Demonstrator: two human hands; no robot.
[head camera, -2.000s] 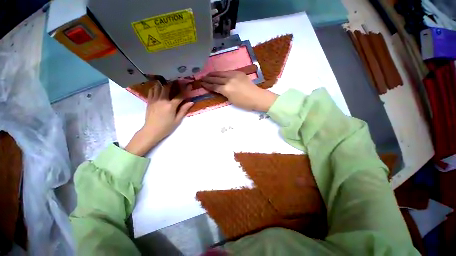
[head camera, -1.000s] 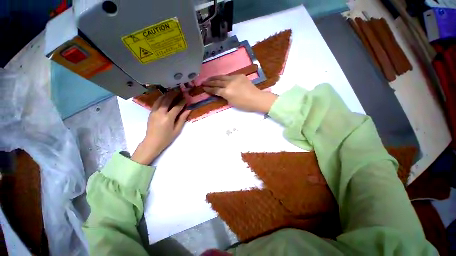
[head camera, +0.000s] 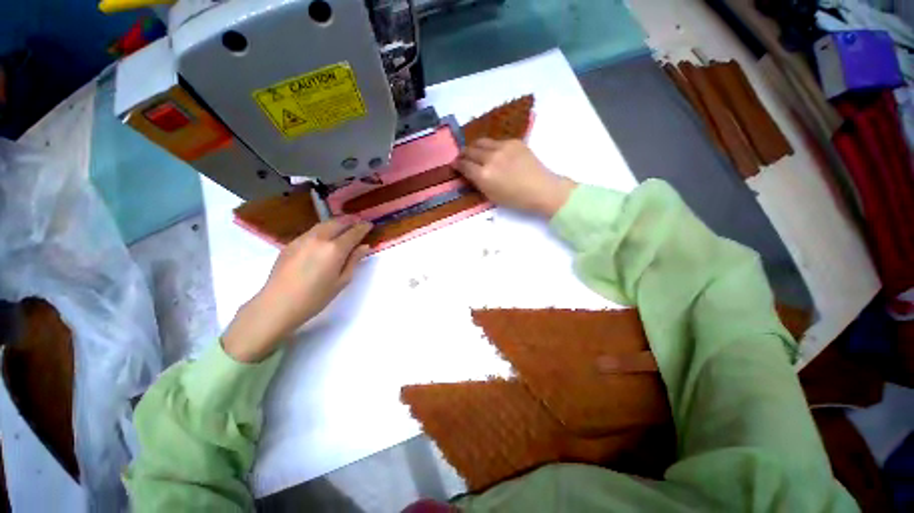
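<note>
A brown garment panel (head camera: 272, 213) lies on the white base sheet (head camera: 341, 331) beneath the dark grey clamp frame (head camera: 449, 128). The pink slotted insert (head camera: 416, 154) is inside the frame, with a smooth brown strip (head camera: 406, 187) lengthwise in its slot. My left hand (head camera: 313, 269) rests at the frame's near left corner, fingertips on its edge. My right hand (head camera: 513, 176) is at the frame's right end, fingertips over the strip's right end. Whether the fingers grip anything is hidden. The machine head (head camera: 291, 90) stands just behind.
Finished brown panels (head camera: 581, 351) overlap near my body, partly under my right sleeve. Loose brown strips (head camera: 737, 110) lie at the right beside the dark grey mat (head camera: 641, 110). A clear plastic bag (head camera: 105, 291) is at the left, red bundles (head camera: 874, 190) at the far right.
My left hand has drawn back from the needle area to the frame's near left corner. My right hand has moved to the frame's right end, uncovering most of the strip. The view has shifted.
</note>
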